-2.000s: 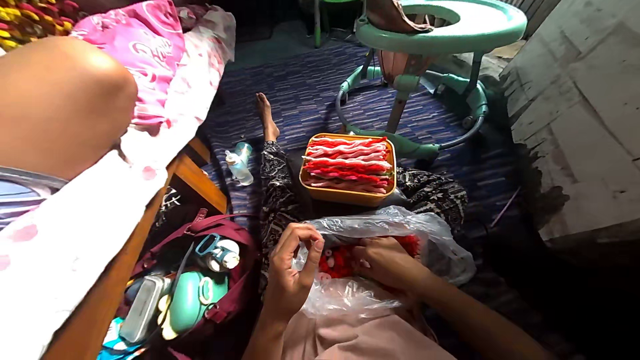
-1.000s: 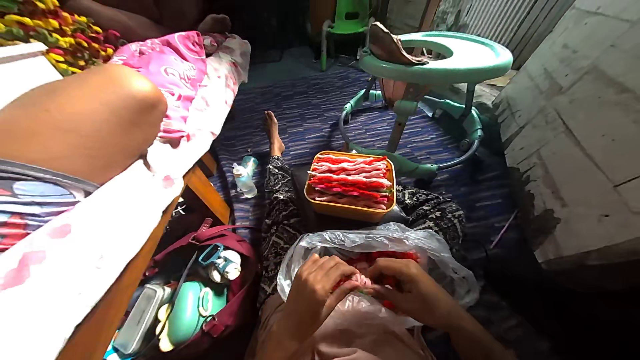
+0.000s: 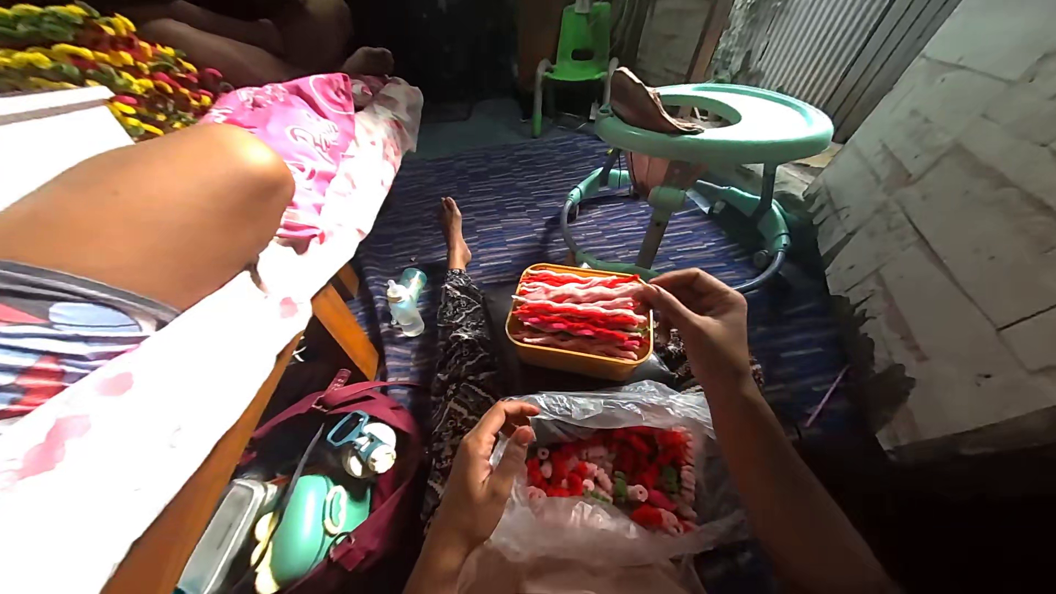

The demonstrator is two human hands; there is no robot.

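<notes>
A clear plastic bag lies open on my lap, full of small red, pink and green fuzzy coiled pieces. My left hand grips the bag's left rim between thumb and fingers. Beyond the bag, a yellow-orange plastic container holds a pile of twisted red and pink fuzzy strands. My right hand is at the container's right edge, thumb and forefinger pinched together at the ends of the strands; whether a strand is between them cannot be told.
A green baby walker stands past the container, and a green child's chair farther back. A baby bottle lies left of my leg. A maroon bag with containers sits beside the wooden bench, where another person's bent leg rests.
Both hands were together over the bag a second ago. My right hand has moved forward to the container, and my left hand has moved to the bag's rim. The bag's contents now show.
</notes>
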